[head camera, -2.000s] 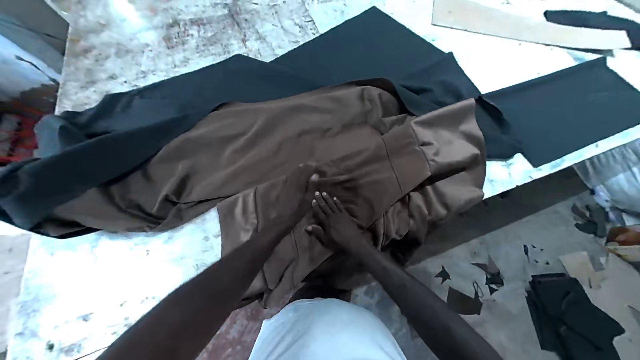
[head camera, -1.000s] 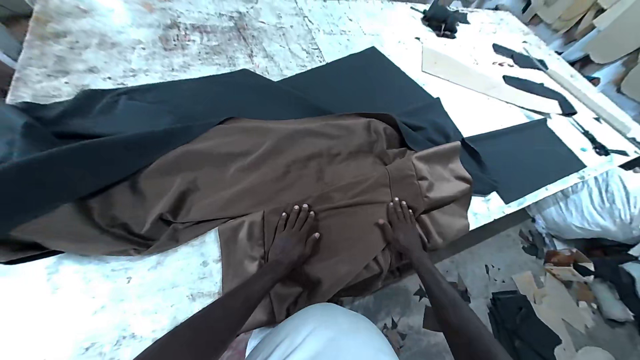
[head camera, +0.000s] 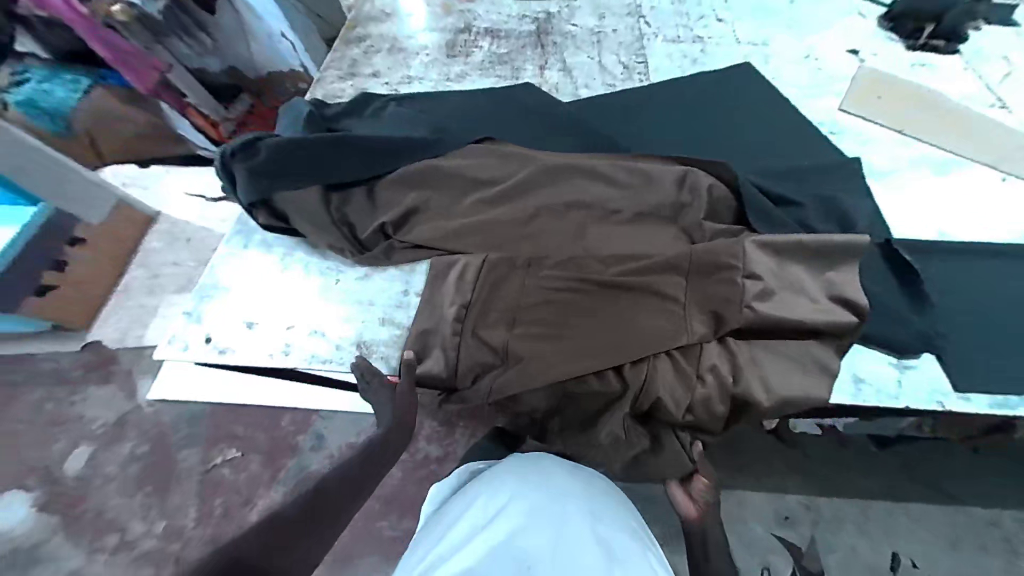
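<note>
A brown garment (head camera: 592, 312) with seams and shinier end panels lies over the table's front edge, part of it hanging down. Dark green-black fabric (head camera: 688, 120) is spread behind it and folds over its left end. My left hand (head camera: 388, 392) is at the table edge by the garment's lower left corner, fingers apart, thumb close to the cloth; whether it grips anything is unclear. Below the table edge, my right hand (head camera: 694, 488) is at the hanging lower edge of the garment, the thumb up against the cloth and the fingers partly curled.
The worn white table (head camera: 288, 304) carries a pale flat strip (head camera: 932, 120) and a bundle of dark scraps (head camera: 932, 24) at the upper right. Piled cloths (head camera: 104, 112) and a blue-edged wooden piece (head camera: 88, 264) are at the left. Dark scraps (head camera: 800, 552) lie on the floor.
Both hands were flat on the brown garment; my left hand has moved left to its corner and my right hand down to its hanging edge. The view has swung left.
</note>
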